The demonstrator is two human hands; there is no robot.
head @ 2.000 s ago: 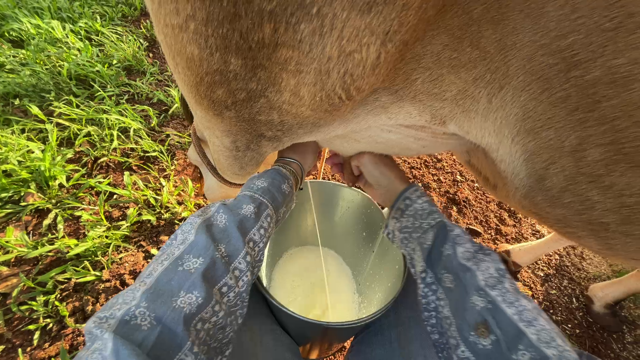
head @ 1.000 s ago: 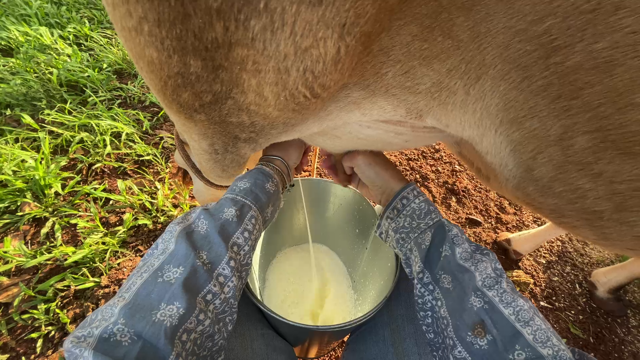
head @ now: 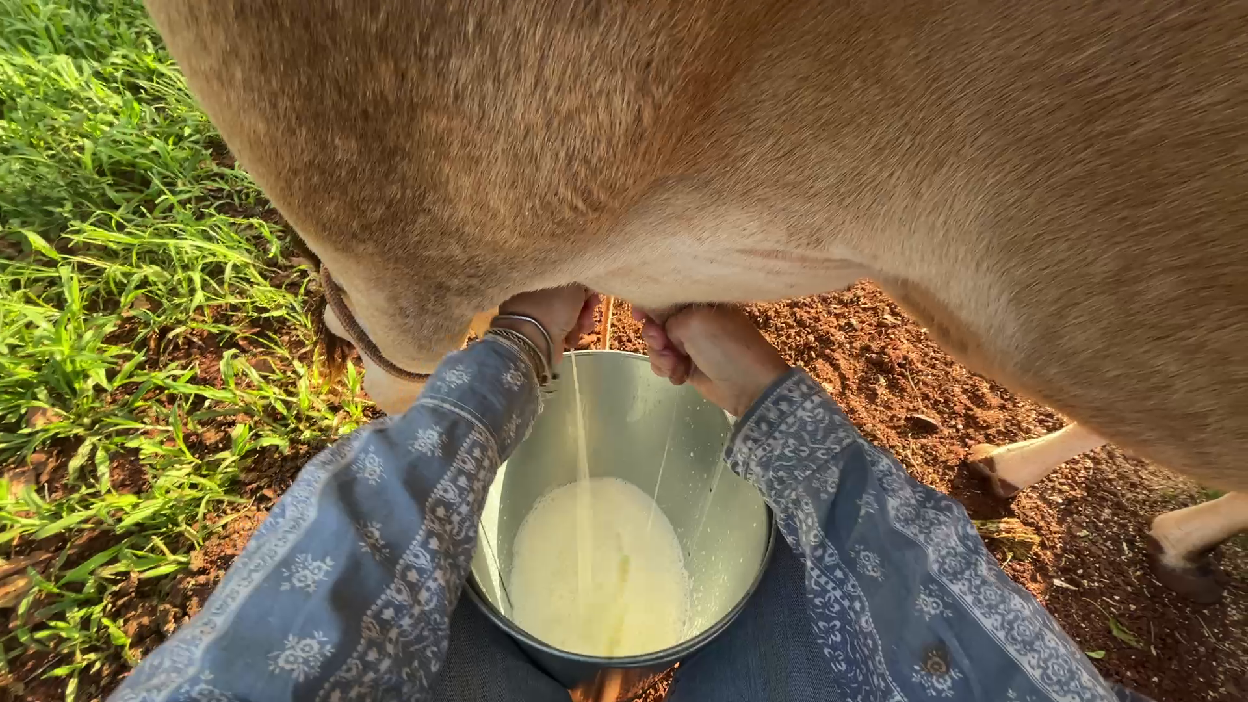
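Under the belly of a tan cow [head: 682,146], my left hand [head: 551,317] and my right hand [head: 717,353] are closed at the udder [head: 682,278], apparently each around a teat; the teats themselves are hidden by my fingers. Bracelets circle my left wrist. A metal bucket [head: 721,546] stands tilted between my knees, below both hands. Frothy milk [head: 600,565] covers its bottom. One white stream falls from beneath my left hand into the milk, and thinner streaks show below my right hand.
A rope [head: 366,341] loops around the cow's leg at left. Green grass [head: 117,292] grows at left. Reddish soil [head: 877,380] lies behind and right of the bucket. Two lower legs with hooves [head: 1185,556] stand at right. A piece of wood [head: 609,685] shows below the bucket.
Both hands stay at the udder above the bucket. The milk stream under my left hand shows in all frames. The view has shifted slightly.
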